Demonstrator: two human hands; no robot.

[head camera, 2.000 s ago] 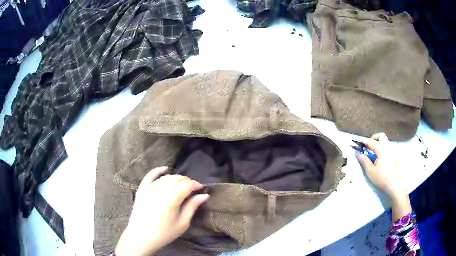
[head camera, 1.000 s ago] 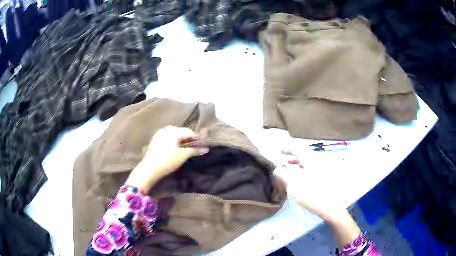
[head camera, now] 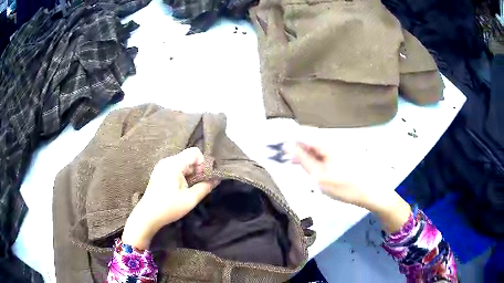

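Observation:
The brown shorts (head camera: 116, 166) lie on the white table in front of me, their top opening spread and the dark lining (head camera: 237, 226) showing inside. My left hand (head camera: 171, 190) pinches the upper edge of the waistband near the middle of the opening. My right hand (head camera: 326, 171) is above the table, right of the shorts and not touching them. It is blurred. The small dark thread snips (head camera: 279, 152) stick out past its fingertips, pointing left.
Another pair of brown shorts (head camera: 342, 66) lies flat at the back right of the table (head camera: 188, 72). Dark plaid garments (head camera: 66, 72) are heaped at the left, more at the back. Dark specks lie near the right edge. Dark cloth and something blue are beyond it.
The snips lay on the table one second ago and are now in my right hand, which has left the shorts' right side. My left hand still pinches the waistband. The view has shifted.

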